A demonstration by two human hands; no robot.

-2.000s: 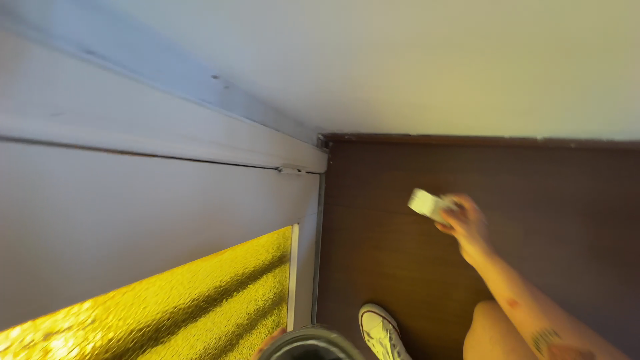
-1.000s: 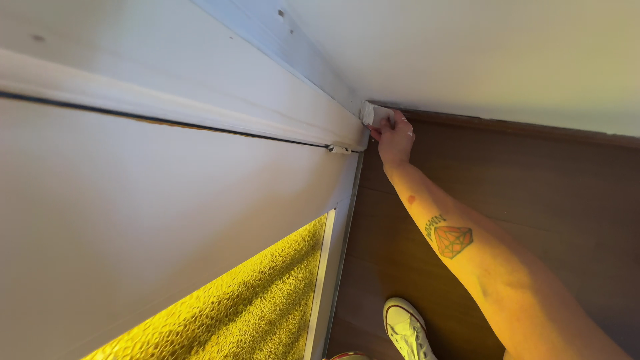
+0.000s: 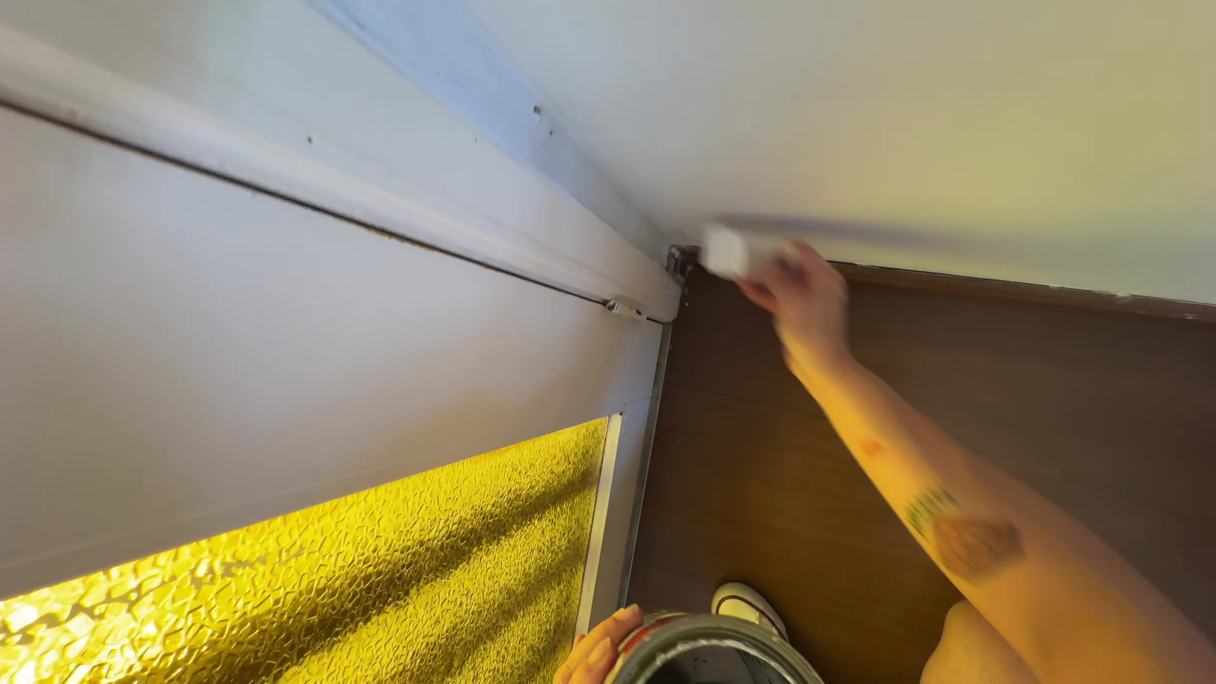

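Observation:
My right hand [image 3: 803, 294] is closed on a small whitish object [image 3: 730, 252], blurred by motion, so its kind is hard to tell. It is close to the low corner where the white wall [image 3: 902, 142] meets the door frame [image 3: 570, 228], just above the brown floor. At the bottom edge, the fingers of my left hand [image 3: 600, 651] wrap the side of an open metal can [image 3: 655, 655]; its inside looks dark and its contents cannot be made out.
A white door [image 3: 332, 351] with a hinge [image 3: 625, 310] and a yellow textured glass panel [image 3: 427, 560] fills the left side. A brown baseboard [image 3: 997, 290] runs along the wall. A white shoe [image 3: 748, 603] stands on the brown floor [image 3: 750, 475].
My right hand first moved from over the floor to the corner; since then it has shifted slightly right of the corner. The can, out of view one second ago, shows again at the bottom.

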